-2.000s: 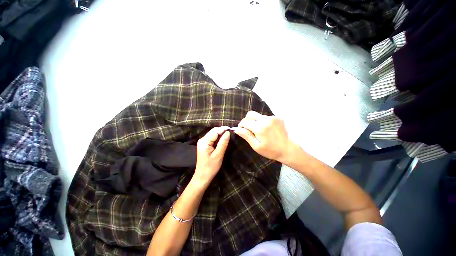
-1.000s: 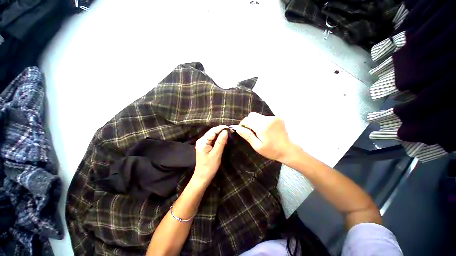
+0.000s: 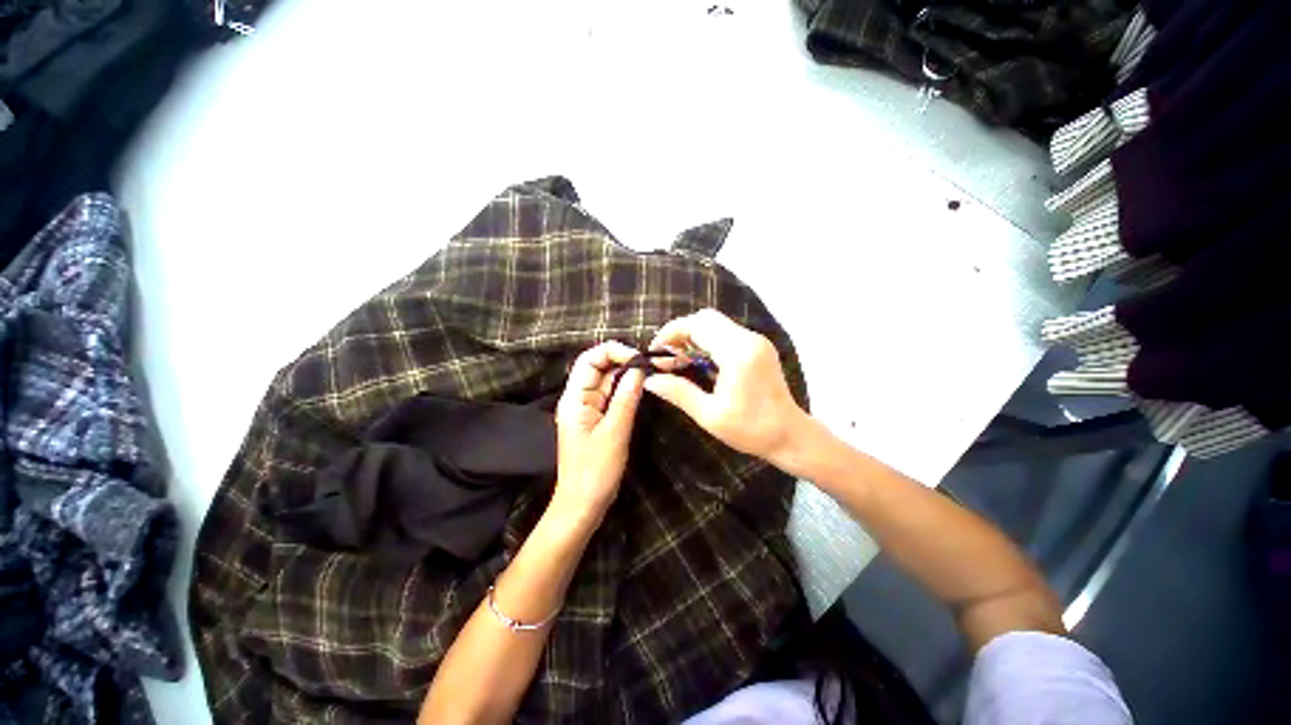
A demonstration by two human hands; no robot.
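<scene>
The brown plaid garment [image 3: 552,283] lies spread on the white table in front of me. Its dark lining [image 3: 439,475] shows bunched at the left of my hands. The tie end [image 3: 702,238] sticks out at the top. My left hand [image 3: 595,425] pinches a dark edge of the garment between thumb and fingers. My right hand [image 3: 729,390] meets it fingertip to fingertip at the same edge. A small dark and bluish object, likely the thread snips [image 3: 699,366], shows within the right fingers; its blades cannot be made out. Loose threads are too fine to see.
The white table [image 3: 354,170] carries blue-grey plaid garments [image 3: 78,439] at the left and dark garments [image 3: 85,85] at the upper left. Other brown plaid garments [image 3: 977,57] lie at the upper right. Dark purple garments with striped edges [image 3: 1203,213] hang over the right side.
My right fingers have opened out and curled differently, showing the small dark and bluish object. My left fingertips have shifted slightly up. The garment's right edge bulges a little further right.
</scene>
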